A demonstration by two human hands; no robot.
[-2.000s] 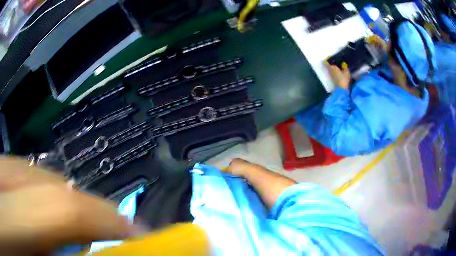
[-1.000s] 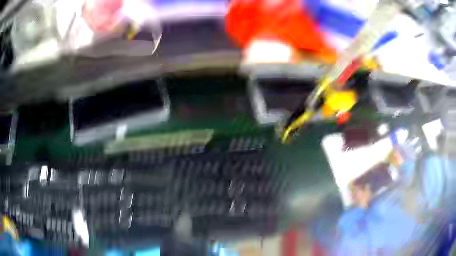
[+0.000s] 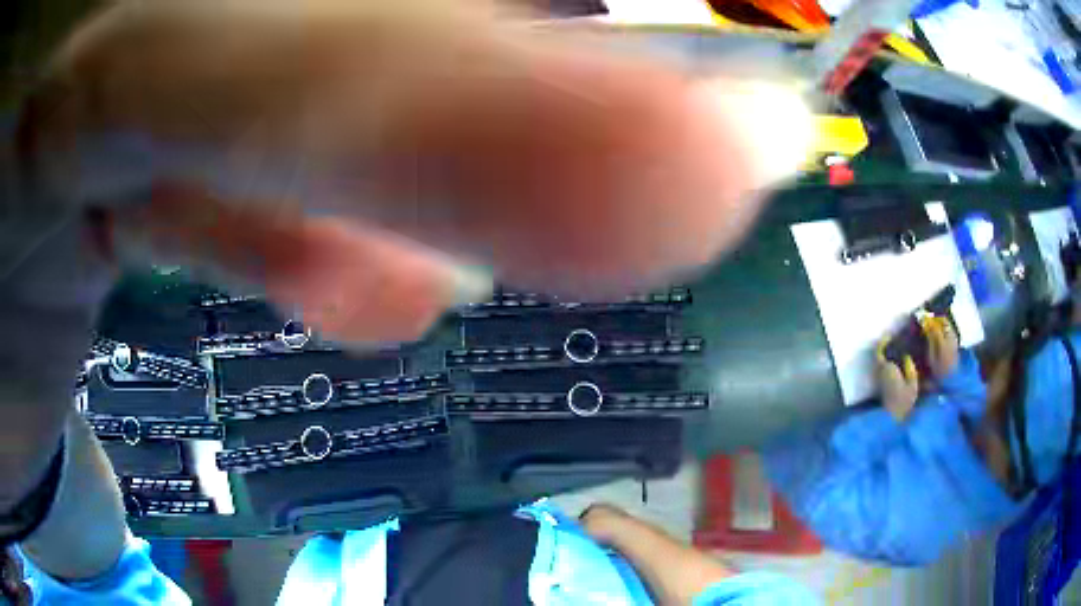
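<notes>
My left hand (image 3: 474,178) is large and blurred, close to the camera across the upper left; whether it holds anything cannot be told. My right forearm (image 3: 652,554) shows at the bottom, but the hand is hidden. Long black panels with chrome rings lie in columns: a right column (image 3: 640,401), a middle column (image 3: 385,387) and a left column (image 3: 172,430). Broad dark housings, one at the right column's front (image 3: 593,447), lie beside the bars. My left hand covers the far part of the left and middle columns.
A small white label (image 3: 212,476) lies between the left and middle columns. To the right, a person in blue (image 3: 901,474) handles a dark part over a white sheet (image 3: 830,296). A red stool (image 3: 735,509) stands below the bench edge. A yellow tool (image 3: 839,140) and trays (image 3: 945,136) are behind.
The view swung up towards the far side, then partly back down. My left hand, blurred at lower left two seconds ago and out of the upper view one second ago, now spans the upper left.
</notes>
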